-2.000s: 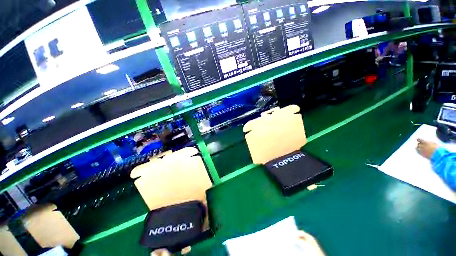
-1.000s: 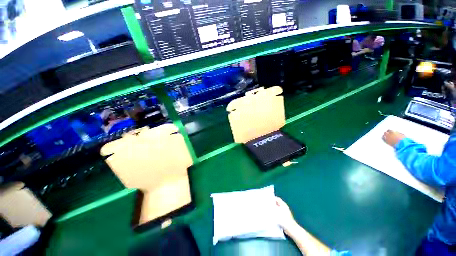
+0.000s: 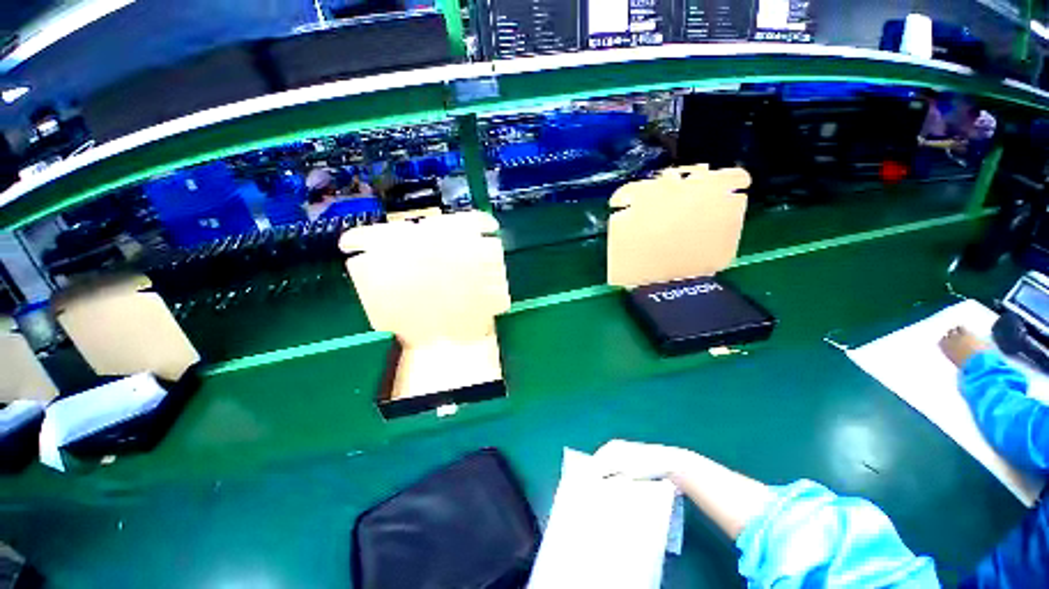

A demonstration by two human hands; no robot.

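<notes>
My right hand [image 3: 644, 460], bare with a light blue sleeve, holds the top edge of a white poly bag [image 3: 604, 529] at the lower middle. The bag's lower end is cut off by the frame edge. A black zip case [image 3: 446, 527] lies flat on the green bench, left of the bag, its lower part out of frame. My left hand is not in view. An open retail box [image 3: 446, 391] stands behind the case, empty, its tan lid upright. Another open box [image 3: 679, 242] to its right holds a black TOPDON case [image 3: 702, 311].
At the left, open boxes [image 3: 127, 328] hold a white bag [image 3: 106, 411]. At the right, another person's hand [image 3: 961, 345] rests on a white sheet [image 3: 920, 368], beside a grey-edged device [image 3: 1027, 301]. A green-framed shelf [image 3: 552, 90] runs above the bench [image 3: 276, 460].
The TOPDON case has left the middle box and a black case now lies in front of it. My right hand now grips the white bag from above, and the bag is turned upright lengthwise.
</notes>
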